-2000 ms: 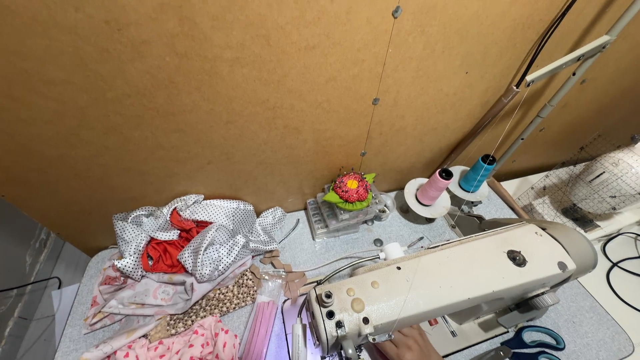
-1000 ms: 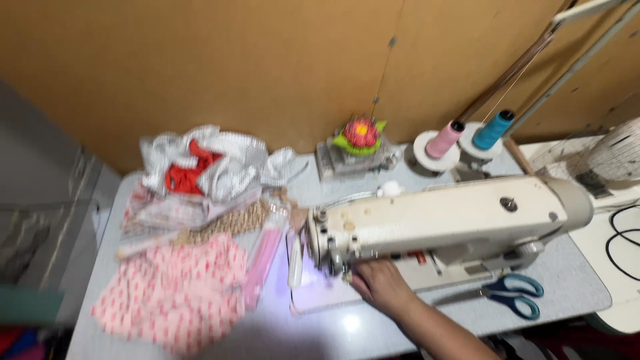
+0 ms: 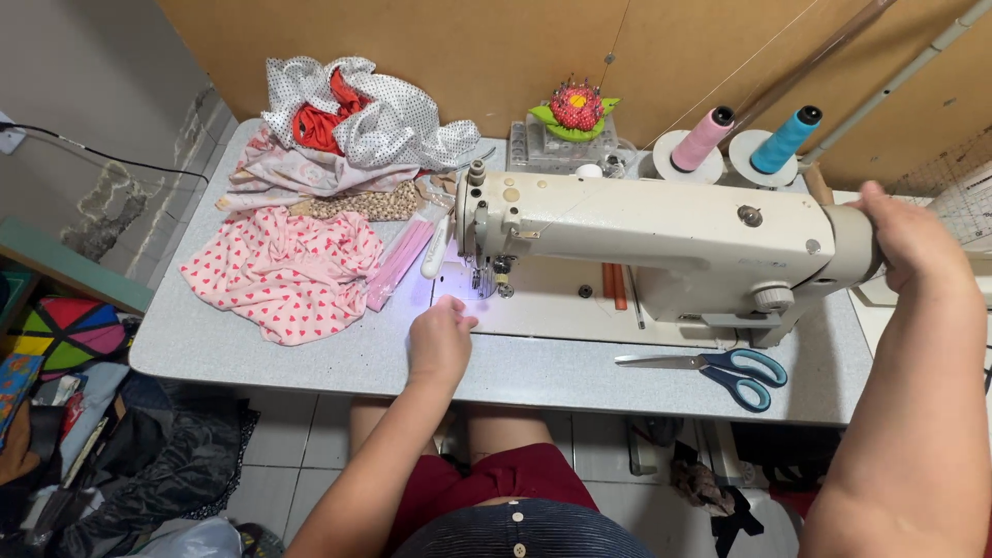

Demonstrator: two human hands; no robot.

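An industrial sewing machine (image 3: pixel 659 217) stands on the grey table. My right hand (image 3: pixel 903 232) rests on the handwheel at its right end, fingers partly hidden behind it. My left hand (image 3: pixel 443 337) is just in front of the lit needle area (image 3: pixel 484 283), thumb and fingertips drawn together; whether a thread is between them is too small to tell. Left of the needle lie a white-handled tool (image 3: pixel 435 249) and a bag of pink strips (image 3: pixel 399 260). Blue-handled scissors (image 3: pixel 721 368) lie at the front right. Pink (image 3: pixel 701 141) and blue (image 3: pixel 785 141) thread cones stand behind the machine.
Heart-print pink fabric (image 3: pixel 287 271) and dotted white fabric (image 3: pixel 403 116) are heaped at the table's left. A flower pincushion (image 3: pixel 577 107) sits on a clear plastic box (image 3: pixel 527 151) behind the machine. Orange sticks (image 3: pixel 614 287) lie on the machine bed. Fabrics fill the floor at left.
One second ago a hand was beside the needle area; now my left hand is in front of it and my right hand is at the handwheel. The view has shifted to show more of the table front.
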